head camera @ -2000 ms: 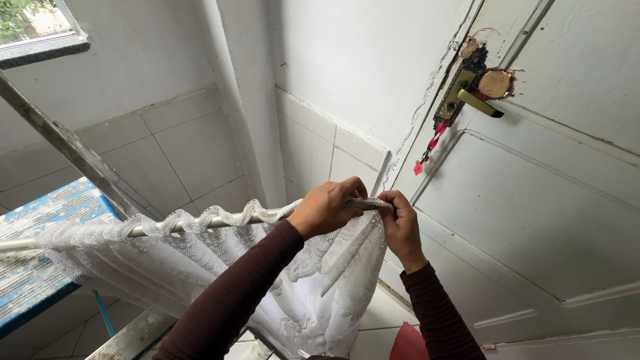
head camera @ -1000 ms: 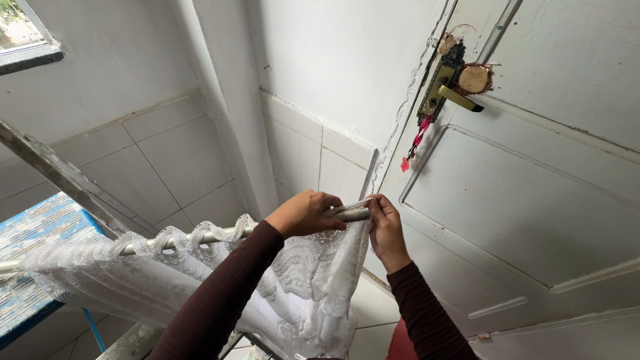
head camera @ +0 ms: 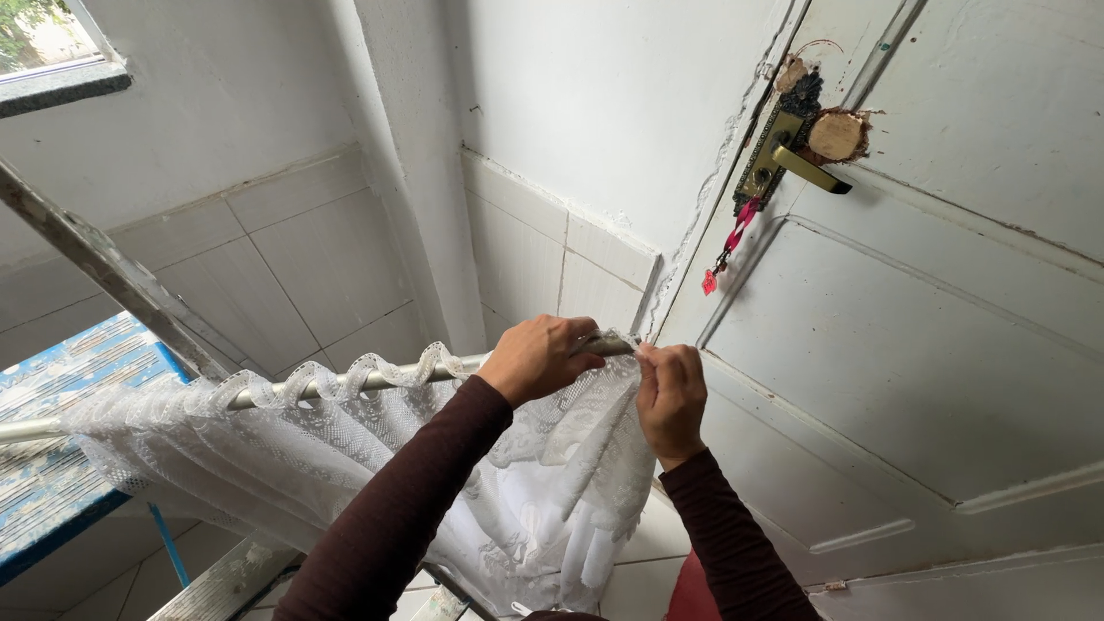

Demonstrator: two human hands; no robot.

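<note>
A white lace curtain (head camera: pixel 552 483) hangs in folds from a metal curtain rod (head camera: pixel 379 380), its top edge winding around the rod. My left hand (head camera: pixel 545 355) is closed on the rod near its right end, fingers over the top. At that end, my right hand (head camera: pixel 674 401) pinches the curtain's top edge between thumb and fingers. The rod's tip lies under the lace between both hands. Toward the left, the rod emerges bare from the lace.
A worn blue and white platform (head camera: pixel 52 466) and metal ladder-like rails (head camera: pixel 103 267) stand at left. A white panelled door (head camera: pixel 931 345) on the right bears a brass handle (head camera: pixel 806 168) with a pink key ribbon (head camera: pixel 740 226). A window sill (head camera: pixel 65 86) juts out at upper left.
One second ago more of the rod's end showed bare between my hands; lace now covers much of it. My left hand still holds the rod.
</note>
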